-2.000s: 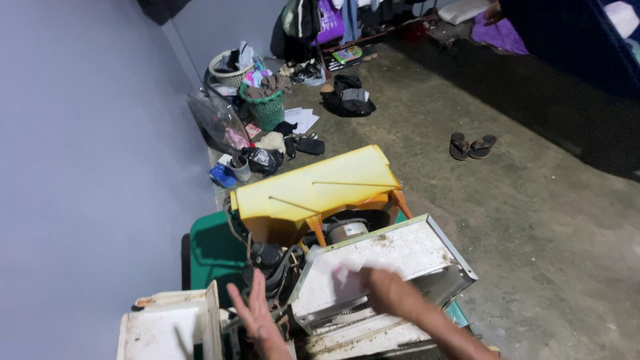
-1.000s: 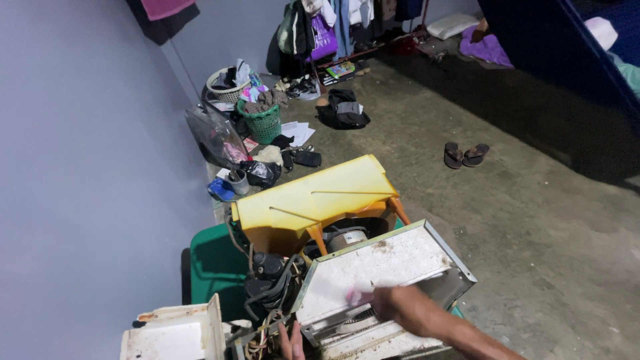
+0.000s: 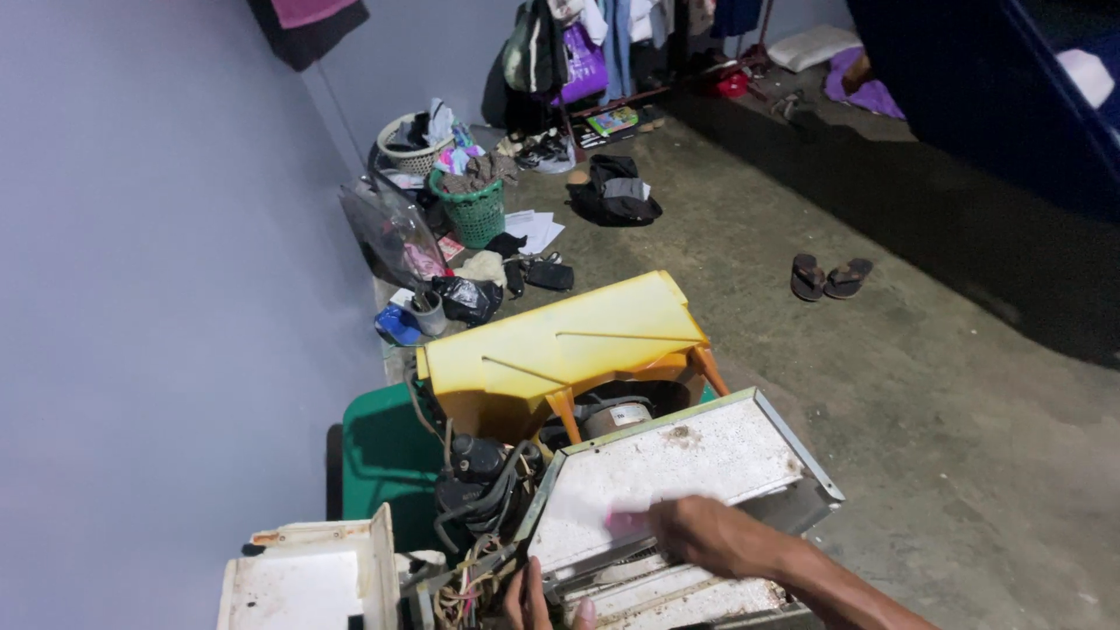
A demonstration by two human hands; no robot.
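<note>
My right hand [image 3: 704,534] is closed on a small pink brush or pad [image 3: 626,522], blurred, against the speckled white metal panel [image 3: 674,464] of an opened appliance. At the panel's lower left corner, the fingers of my left hand [image 3: 538,599] rest near its edge; the palm is cut off by the frame. Behind the panel lie a black compressor [image 3: 477,459] with hoses, a motor [image 3: 617,418] and a yellow plastic housing [image 3: 560,350]. A bundle of wires [image 3: 464,591] hangs left of my left hand.
A green table [image 3: 376,455] is under the parts, with a white plastic casing [image 3: 297,577] at lower left. Beyond stand a green laundry basket [image 3: 472,210], a black bag [image 3: 617,192] and clothes on a rack. Flip-flops [image 3: 827,278] lie on the concrete floor.
My left hand, raised with fingers spread two seconds ago, has come down to the panel's lower left corner. The right hand stays over the panel with the pink thing.
</note>
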